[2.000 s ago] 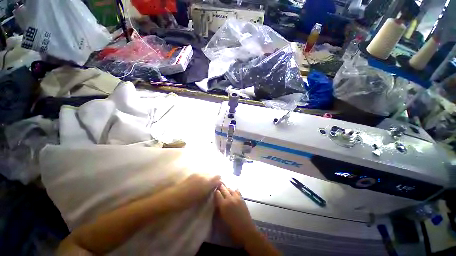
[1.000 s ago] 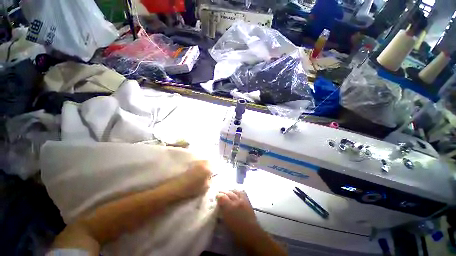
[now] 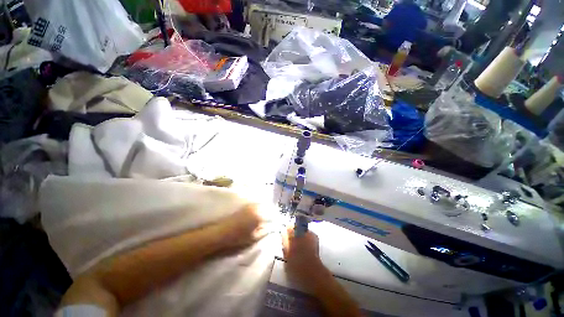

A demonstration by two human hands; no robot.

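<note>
A large cream cloth (image 3: pixel 123 217) lies on the white table, left of the needle area of the sewing machine (image 3: pixel 383 210). My left hand (image 3: pixel 244 224) rests on the cloth near the needle; its fingertips are lost in lamp glare. My right hand (image 3: pixel 301 247) is at the cloth's right edge, beside and partly behind the presser foot area (image 3: pixel 301 224). Its fingers are partly hidden, so its grip cannot be told. Dark thread snips (image 3: pixel 387 261) lie on the machine bed to the right.
Pale cloth (image 3: pixel 133 142) is heaped beyond the cream piece. Clear plastic bags (image 3: pixel 337 93) and a small bottle (image 3: pixel 400 57) are behind the machine. Thread cones (image 3: pixel 499 71) stand at upper right. A white carrier bag (image 3: pixel 86 34) hangs upper left. A person in blue (image 3: pixel 405 23) is in the background.
My right hand has moved up and right to the presser foot. My left hand has moved slightly down from the previous frame. The camera view has shifted slightly.
</note>
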